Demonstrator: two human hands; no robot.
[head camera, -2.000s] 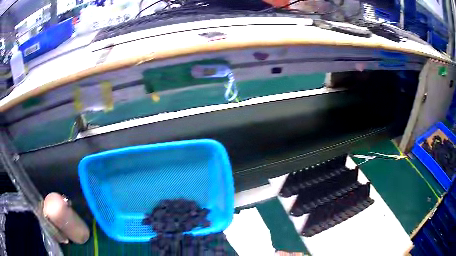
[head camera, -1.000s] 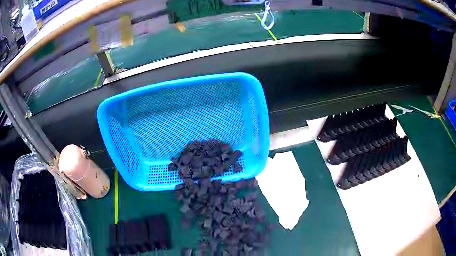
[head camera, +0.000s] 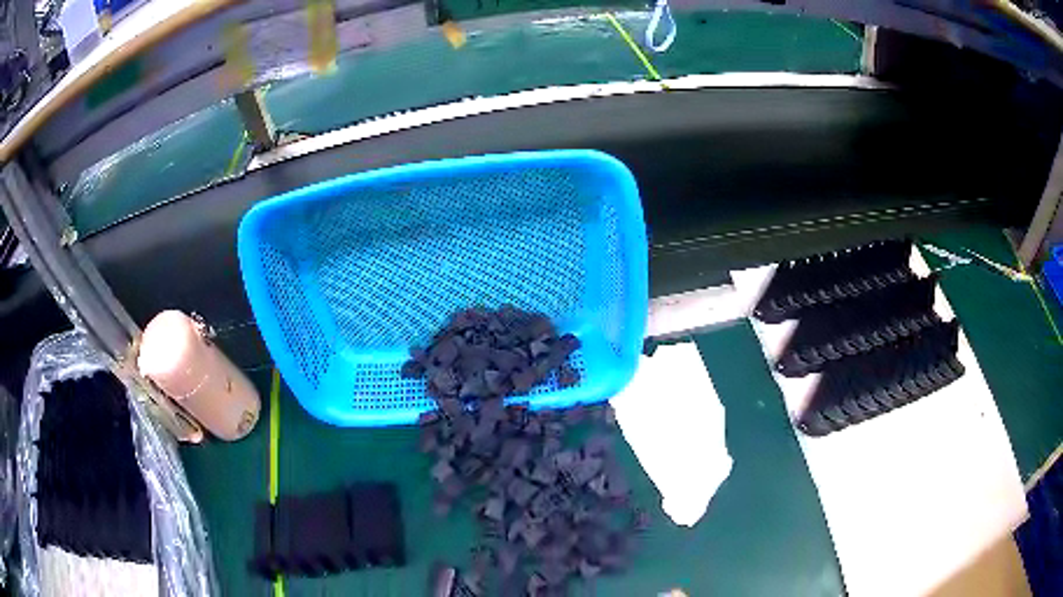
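A heap of small black pieces (head camera: 530, 490) spills from the tipped blue basket (head camera: 443, 169) onto the green mat. A short row of longer black parts (head camera: 332, 531) lies side by side left of the heap. Several slanting rows of black assemblies (head camera: 880, 391) stand on the white sheet (head camera: 898, 490) at the right. My left hand is not in view. A tiny skin-toned spot, apparently a fingertip of my right hand (head camera: 673, 594), shows at the bottom edge; the rest is cut off, so its grip is hidden.
A crumpled white cloth or paper (head camera: 676, 432) lies between heap and sheet. A pink bottle (head camera: 198, 376) leans by the left post. A plastic-lined tray of black parts (head camera: 93, 466) is at far left. A black strip (head camera: 769, 152) runs behind the basket. A loop (head camera: 661, 26) hangs above.
The view has tilted down from the shelf to the bench, bringing the short row and the left tray into sight. The skin-toned bit at the bottom edge left view, then reappeared smaller.
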